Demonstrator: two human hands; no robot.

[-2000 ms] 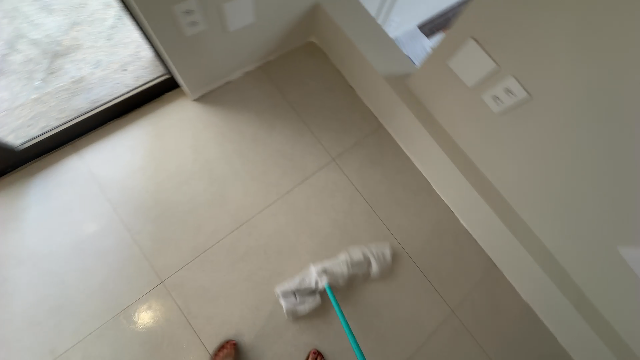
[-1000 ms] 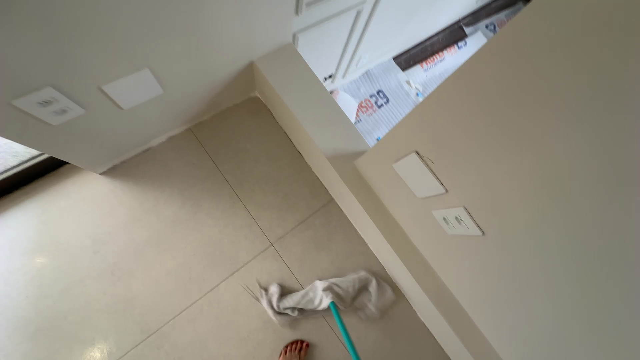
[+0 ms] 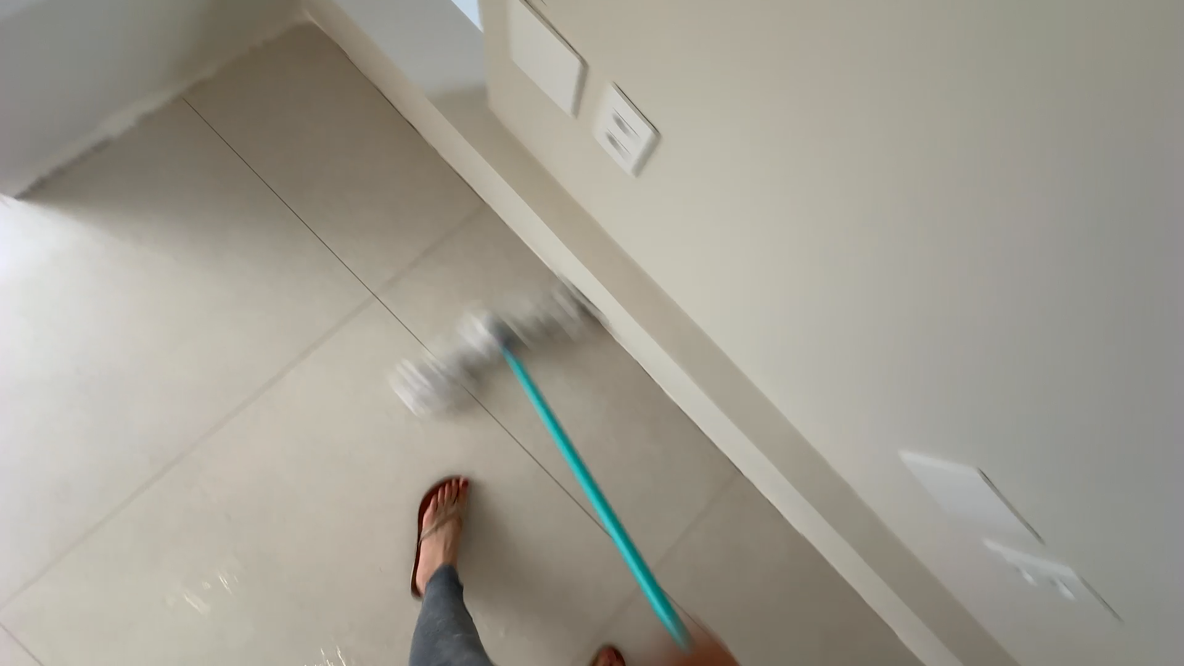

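Observation:
A blurred hand (image 3: 705, 646) at the bottom edge grips the upper visible part of a teal pole (image 3: 592, 490); I take it for my right hand, though little of it shows. The pole slants up and left to a floor squeegee or mop head wrapped in a light grey cloth (image 3: 430, 384). That cloth lies across a tile joint, its right end at the foot of the low wall ledge. Motion blurs the cloth. My left hand is out of view.
Large beige floor tiles (image 3: 277, 444) spread to the left. A ledge (image 3: 684, 370) runs diagonally along the beige wall, which carries a socket plate (image 3: 626, 129) and a blank plate (image 3: 548, 55). My sandalled foot (image 3: 442, 527) stands below the cloth; another foot shows at the bottom edge.
The view has shifted along the wall. The cloth-covered head now reaches the ledge, with floor between them two seconds ago. A hand on the pole and more of one leg have come into view.

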